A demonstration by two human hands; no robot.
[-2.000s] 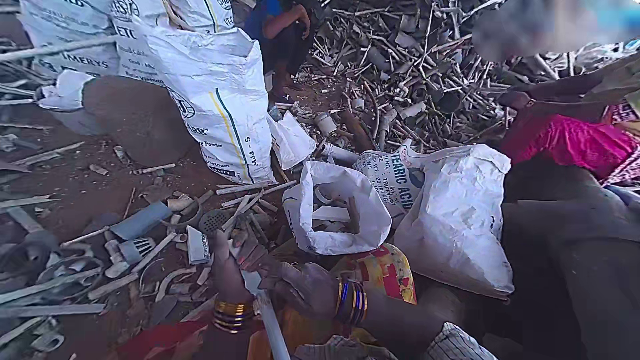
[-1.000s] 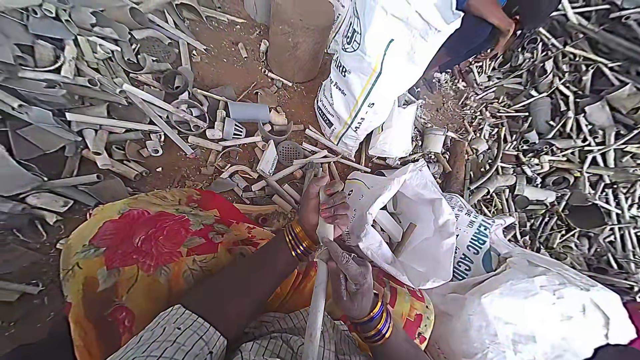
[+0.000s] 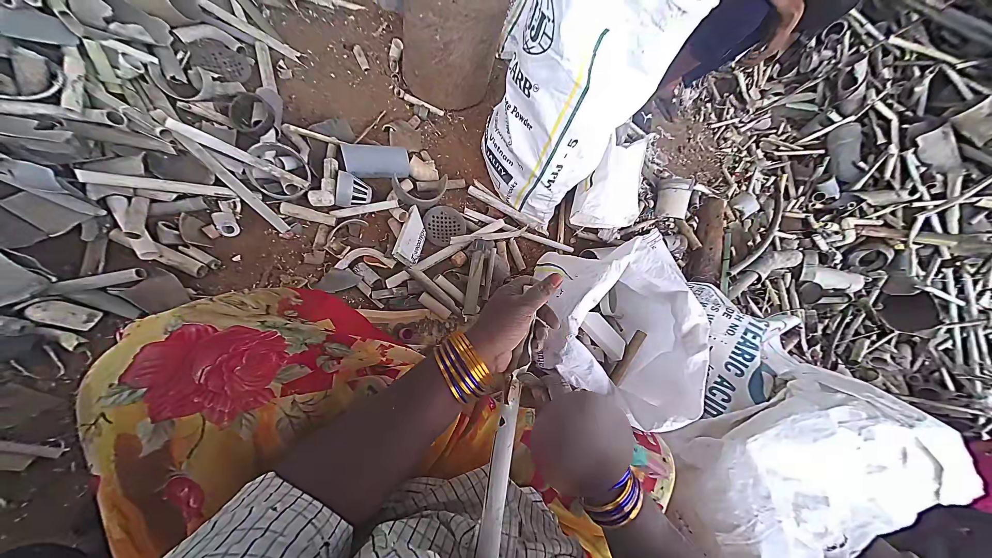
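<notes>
A long pale plastic pipe (image 3: 500, 473) runs up from my lap between my forearms. My left hand (image 3: 511, 322), with gold and blue bangles, is closed around its upper part, the thumb pointing up. My right hand (image 3: 581, 438) is blurred, close to the pipe just below my left hand; whether its fingers grip the pipe is unclear. To the right of my hands stands an open white sack (image 3: 674, 341) with a few plastic pieces inside. Short pipe offcuts (image 3: 474, 279) lie on the ground beyond my left hand.
A full white sack (image 3: 566, 101) stands ahead, beside a brown cylindrical block (image 3: 453, 50). Scrap pipes (image 3: 225, 151) cover the ground at left, more scrap (image 3: 860, 194) at right. Another person's arm (image 3: 779, 27) shows at the top. A white plastic sack (image 3: 821, 457) lies at right.
The view has swung far right and down since two seconds ago. Since one second ago, my right hand has shifted away from the pipe's middle, to the right.
</notes>
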